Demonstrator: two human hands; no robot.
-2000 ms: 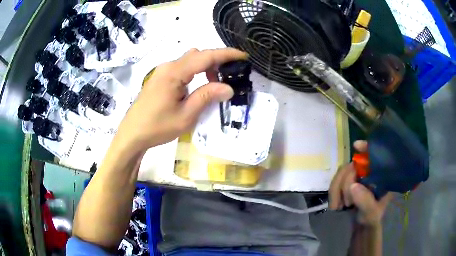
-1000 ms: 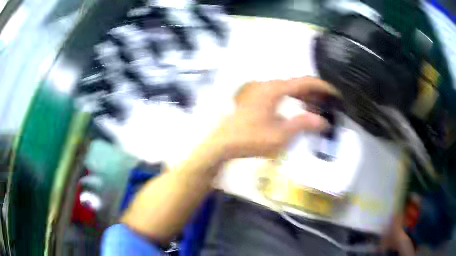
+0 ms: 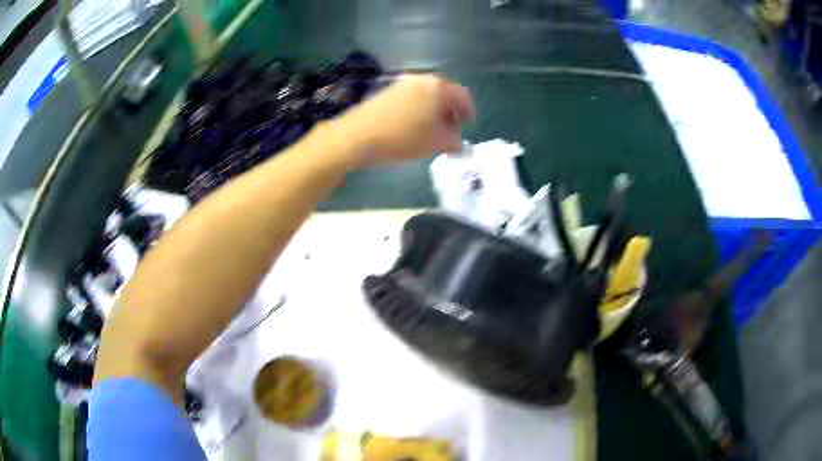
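Note:
My left hand (image 3: pixel 419 117) is stretched across the bench, slightly blurred, with its fingers curled just above a few white plastic plates (image 3: pixel 482 185) behind the fan. Whether the fingers hold anything cannot be told. A large dark heap of loose black units (image 3: pixel 261 112) lies beyond my left forearm. The scorched barrel of the soldering gun (image 3: pixel 689 392) shows at the lower right. Its body and my right hand are out of the picture. The yellow holding block (image 3: pixel 392 448) is cut off by the bottom edge.
The black fume fan (image 3: pixel 478 311) stands mid-bench. The flux tin (image 3: pixel 293 392) with yellow grains sits on the white sheeting, left of the fan. A tool cup (image 3: pixel 617 311) stands right of the fan. Assemblies (image 3: pixel 86 315) cluster at the left. A blue crate (image 3: pixel 748 248) stands beyond the right edge.
The view has swung to the bench's far side. My left hand has left the plate on the block and reached outward; no black unit shows in it now. My right hand has gone out of view.

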